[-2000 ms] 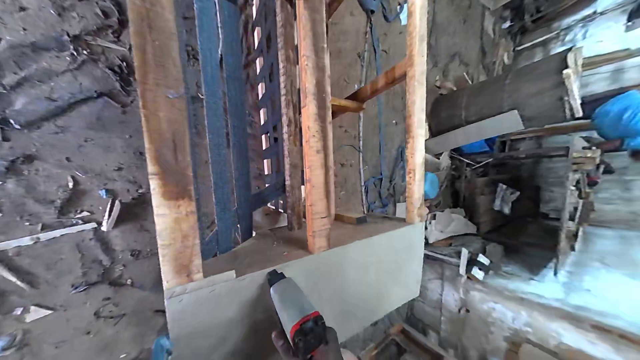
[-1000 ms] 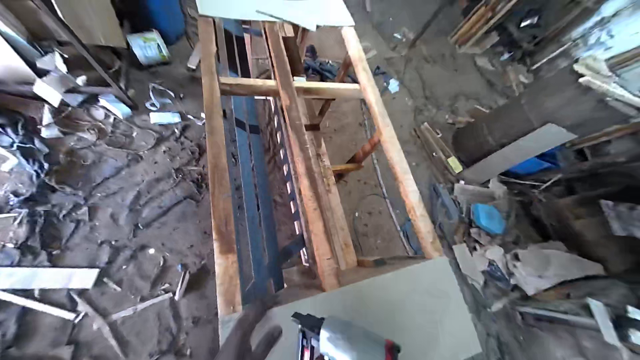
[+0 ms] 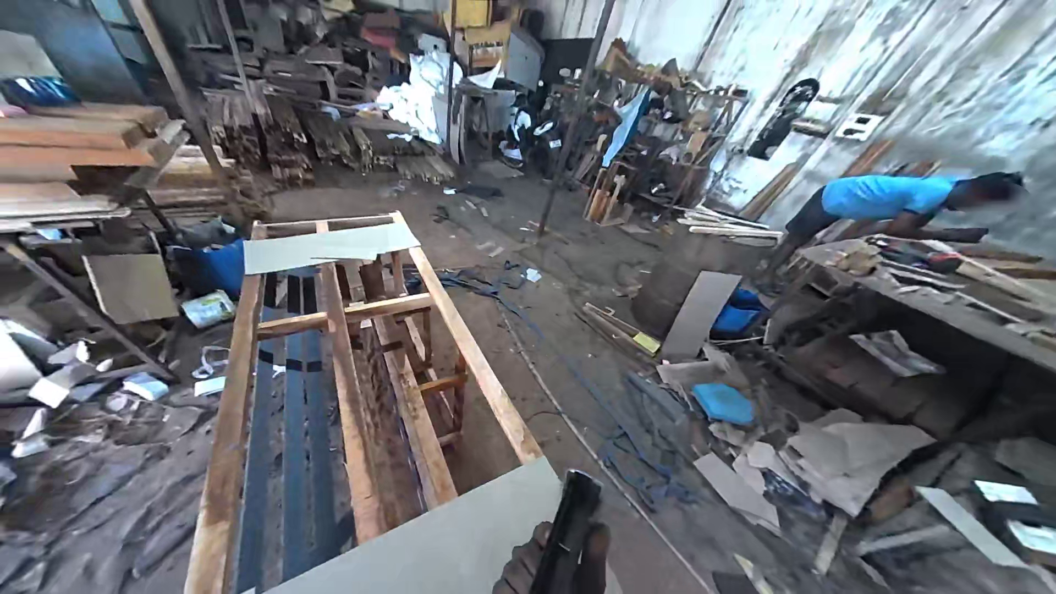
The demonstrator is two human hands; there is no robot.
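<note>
A long wooden frame (image 3: 357, 437) with crosspieces and dark blue strips of webbing (image 3: 295, 462) stretches away from me. A pale sheet panel (image 3: 445, 540) covers its near end, and another pale panel (image 3: 330, 247) lies across its far end. At the bottom, my right hand (image 3: 553, 561) is closed around a dark power or air tool (image 3: 569, 520), beside the near panel's right corner. The tool's lower part is cut off by the picture edge. My left hand is out of the picture.
To the right, a person in a blue shirt (image 3: 891, 198) bends over a cluttered workbench (image 3: 932, 301). Cardboard scraps (image 3: 858, 458) and a blue item (image 3: 723, 404) lie nearer. A hose (image 3: 544, 388) runs along the floor. Stacked boards (image 3: 74, 140) are at the left, beside a metal pole (image 3: 177, 91).
The view has swung up and outward. My left hand, over the near panel one second ago, has left the picture. The tool in my right hand is now at the panel's right corner.
</note>
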